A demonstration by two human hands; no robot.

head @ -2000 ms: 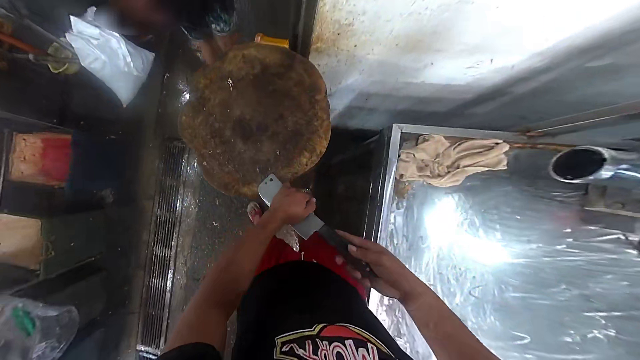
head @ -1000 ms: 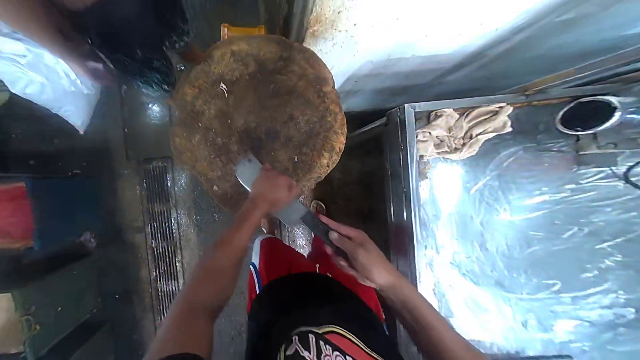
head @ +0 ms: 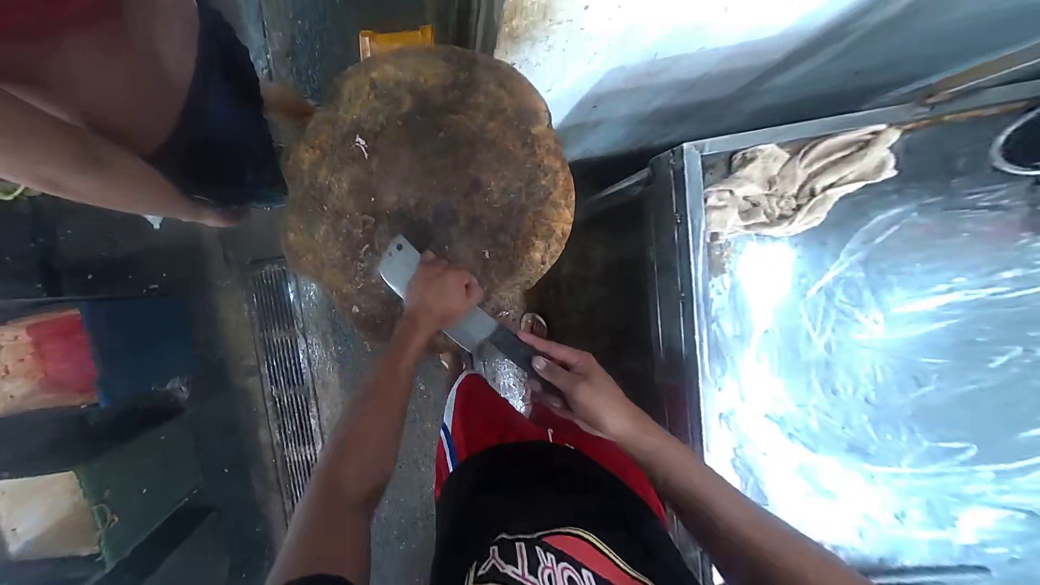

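Observation:
My right hand is closed around the dark handle of a cleaver, whose metal blade points up and to the left. A closed fist, my left hand, lies across the middle of the blade; whether it pinches the blade or only rests on it, I cannot tell. The blade's tip, with a small hole, is over the near edge of a large round wooden chopping block. Small pale scraps lie on the block's worn, dark top.
A metal-topped table stands at the right, with a crumpled beige cloth at its corner. Another person's arm reaches in at the upper left. A floor drain grate and several boxes, one with red, are at the left.
The cleaver and both hands have moved up over the block's near edge from below it. The other person has come farther into view at the left, and the white bag there is out of view.

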